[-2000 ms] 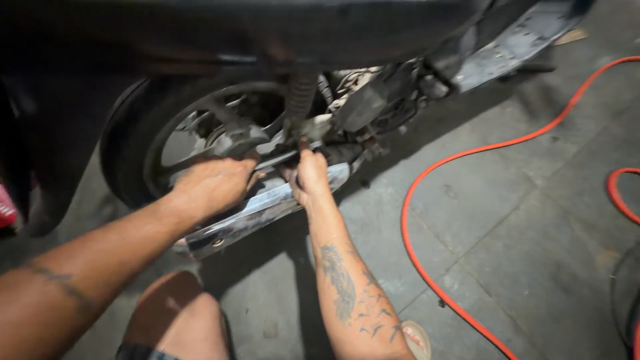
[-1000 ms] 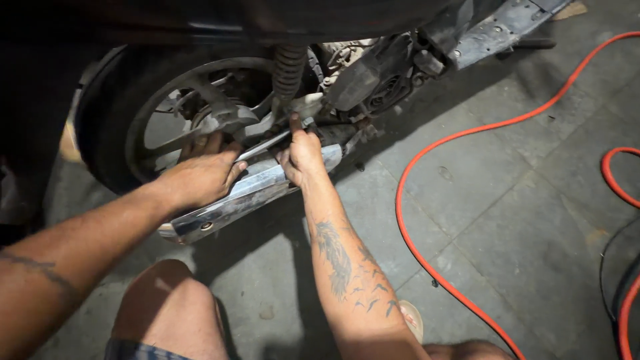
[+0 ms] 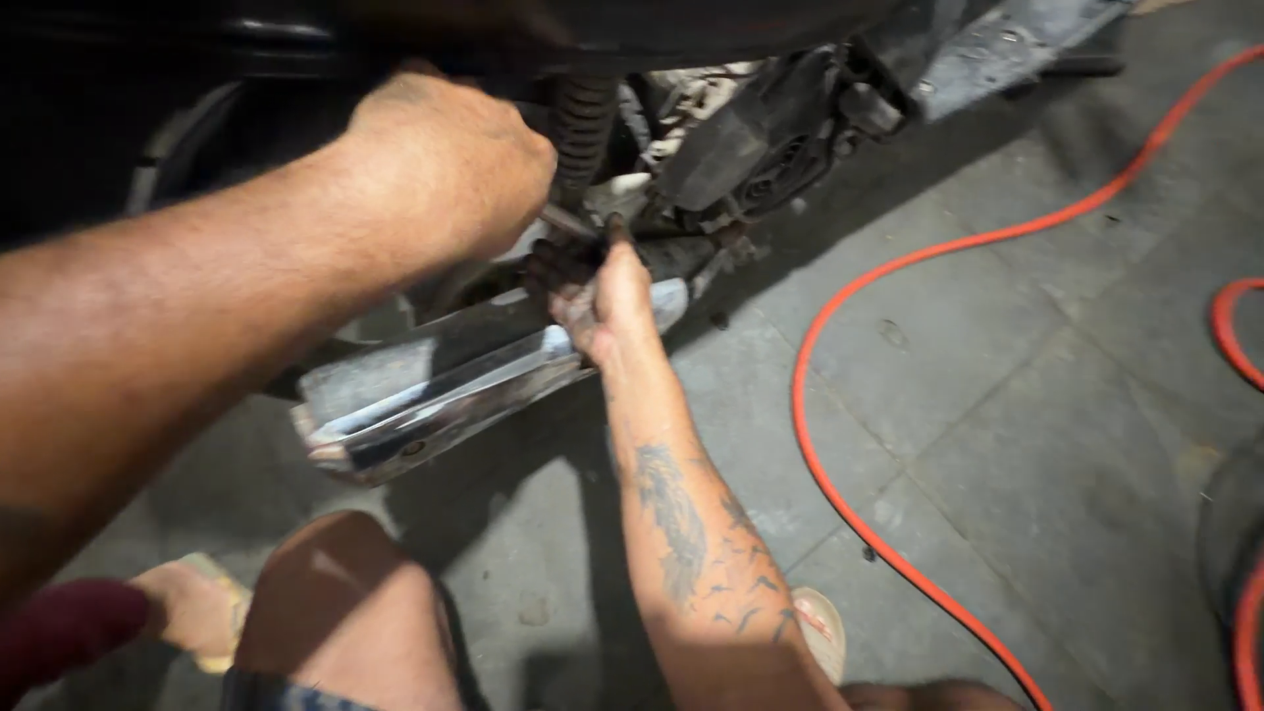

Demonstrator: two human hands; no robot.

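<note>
My left hand [image 3: 454, 163] is curled above the rear wheel area, its fingers closed around a metal tool handle [image 3: 568, 223] that shows between my two hands. My right hand [image 3: 597, 296] is at the tool's other end, below the coil spring [image 3: 583, 123] of the rear shock; its thumb points up and its fingers lie partly spread and in shadow, so its hold on the tool is unclear. Under both hands runs the muffler with a chrome heat shield [image 3: 454, 395]. The engine side with a dark cover [image 3: 716, 163] is right of my right hand.
Dark bodywork [image 3: 632, 30] overhangs my hands. On the grey tiled floor [image 3: 1047, 425] a red hose [image 3: 805, 395] curves at the right. My knee [image 3: 346, 602] is below the muffler, and a footrest panel [image 3: 1017, 44] is at the upper right.
My left hand has swung up and right from beside the wheel hub, with the handle now tilted upward to the left. My right hand has stayed by the shock's lower end.
</note>
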